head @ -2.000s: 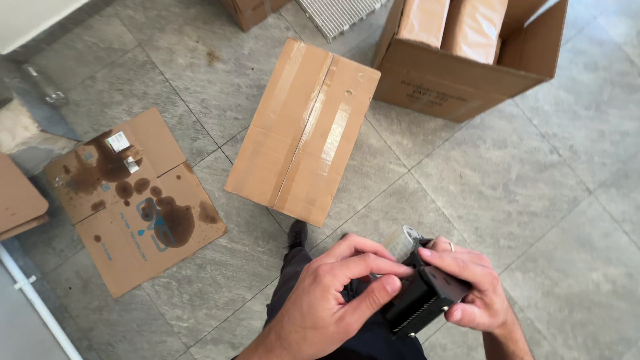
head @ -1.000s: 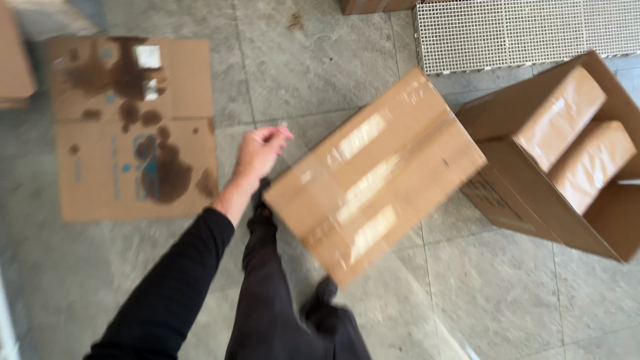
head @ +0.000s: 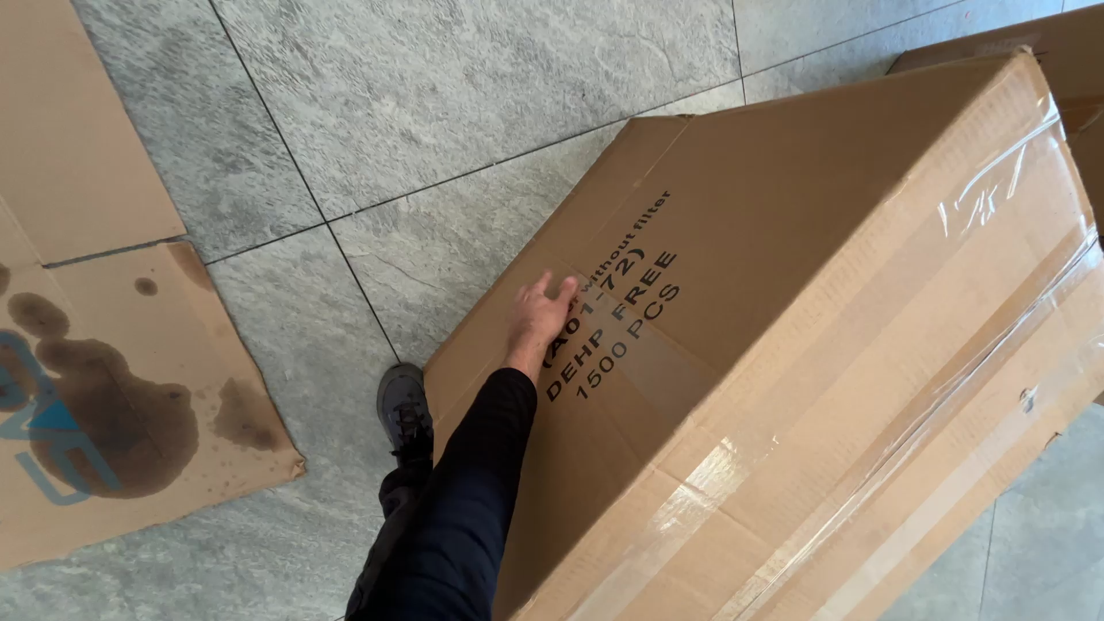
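A large taped cardboard box (head: 776,285) stands tilted in front of me, one printed side facing up to the left and its taped face to the lower right. My left hand (head: 543,312) lies at that printed side, fingers a little apart; whether it presses on the cardboard or is just above it, I cannot tell. Its arm wears a dark sleeve. My right hand is out of view. Clear tape strips run along the box's taped face, with a small hole near one strip.
On the left, a flattened cardboard sheet (head: 233,345) with dark stains lies on the grey tiled floor (head: 483,69). Part of another cardboard box (head: 1069,52) shows at the upper right. My dark shoe (head: 405,410) is beside the large box's left corner.
Two seconds ago both hands held a black device; it is out of view now. The taped box, lying flat before, is now tilted up and much closer. The view has moved a lot.
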